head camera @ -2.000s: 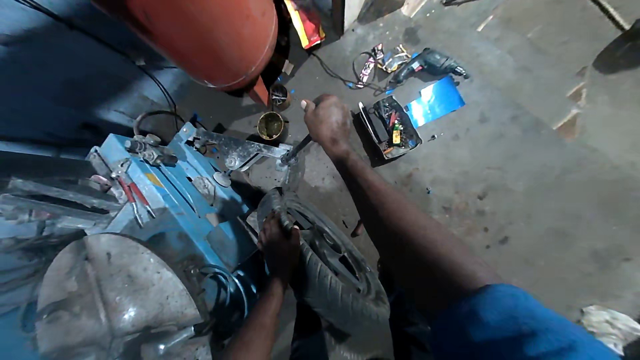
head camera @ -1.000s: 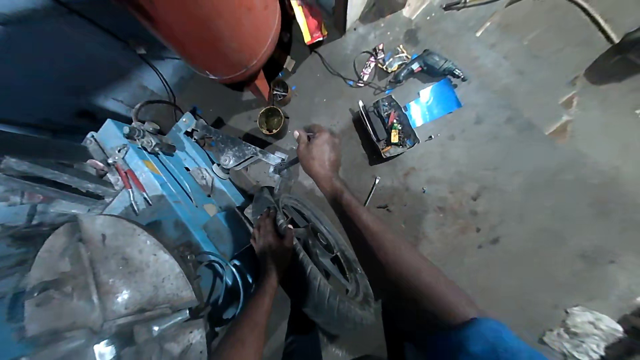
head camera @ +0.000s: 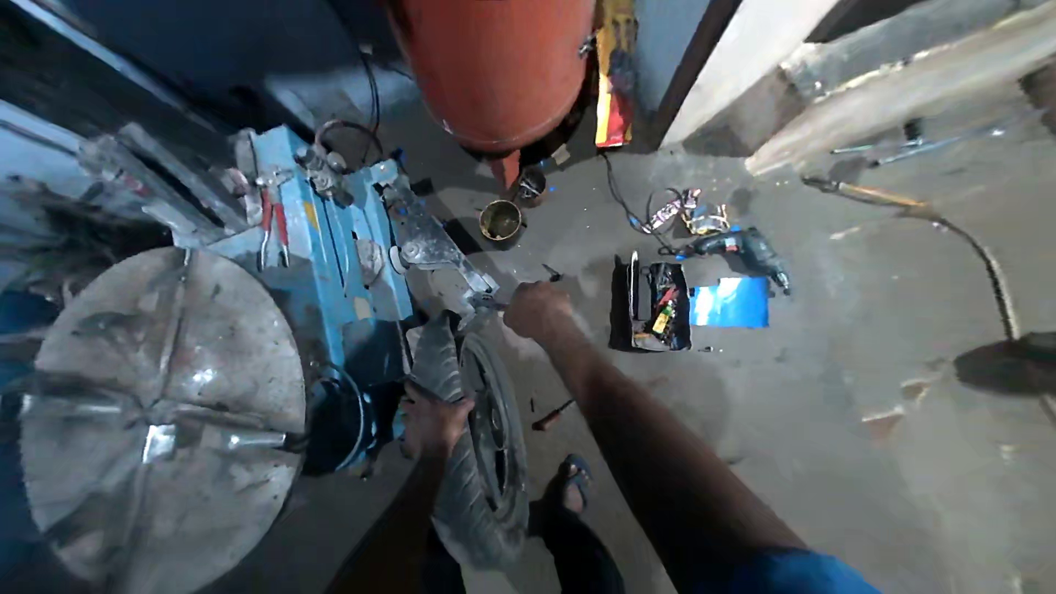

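Note:
A tire on a spoked wheel [head camera: 478, 462] stands upright on the floor against the side of a blue tire changer [head camera: 363, 330]. My left hand [head camera: 433, 421] lies on the tread near its top, with the fingers curled round the side. My right hand [head camera: 536, 310] is closed in a fist at the end of the machine's metal bead-breaker arm [head camera: 437, 247], above and right of the wheel. A short handle seems to run into that fist, mostly covered by the fingers. The round metal turntable [head camera: 214, 346] of the machine is at the left.
Red-handled pliers [head camera: 274, 223] lie on the machine. Beyond stand an orange tank [head camera: 511, 74] and a small pot [head camera: 501, 221]. On the floor are an open toolbox [head camera: 660, 338], a power drill [head camera: 747, 247], a red-handled screwdriver [head camera: 553, 415] and, at right, a hose [head camera: 982, 252].
The view has shifted, bringing more of the turntable and doorway into sight. My right hand stays at the metal arm's end and my left hand on the tire.

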